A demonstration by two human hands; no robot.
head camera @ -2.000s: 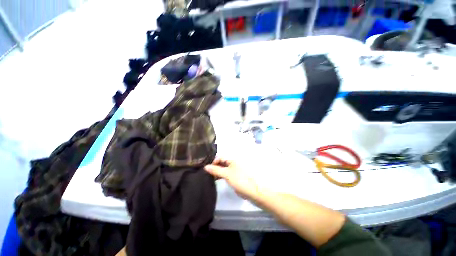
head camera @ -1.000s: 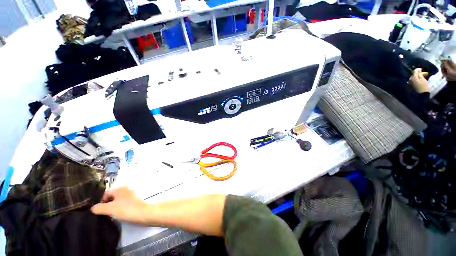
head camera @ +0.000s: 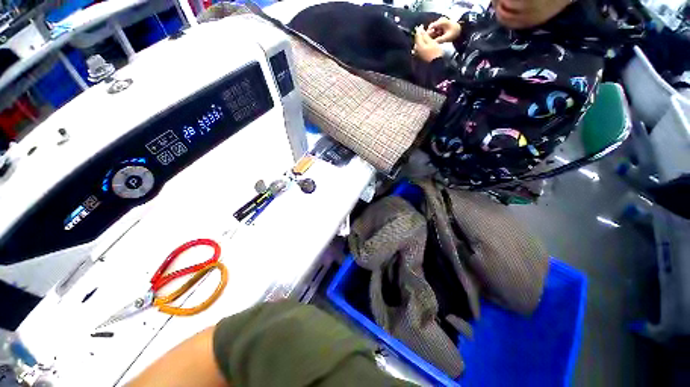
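The white sewing machine point(head camera: 227, 162) fills the left of the view, with a black display panel and round dial. Scissors point(head camera: 185, 277) with one red and one orange-yellow handle lie on the white machine table point(head camera: 163, 351), blades towards the lower left. My right forearm, in a dark green sleeve, crosses the bottom edge; the hand itself is cut off. My left hand is out of the picture. The plaid garment is not in view. Part of the needle area shows at the lower left corner, blurred.
Small tools point(head camera: 261, 202) lie right of the scissors. A blue bin point(head camera: 522, 332) with grey-brown checked pieces point(head camera: 401, 280) stands on the floor at right. Beyond it sits a person point(head camera: 522, 98) in a patterned black top, beside checked cloth point(head camera: 355, 106) and black cloth. A green chair is behind.
The view has swung to the right. The plaid garment and my right hand have left the picture at the lower left. The blue bin and the seated person now show more fully.
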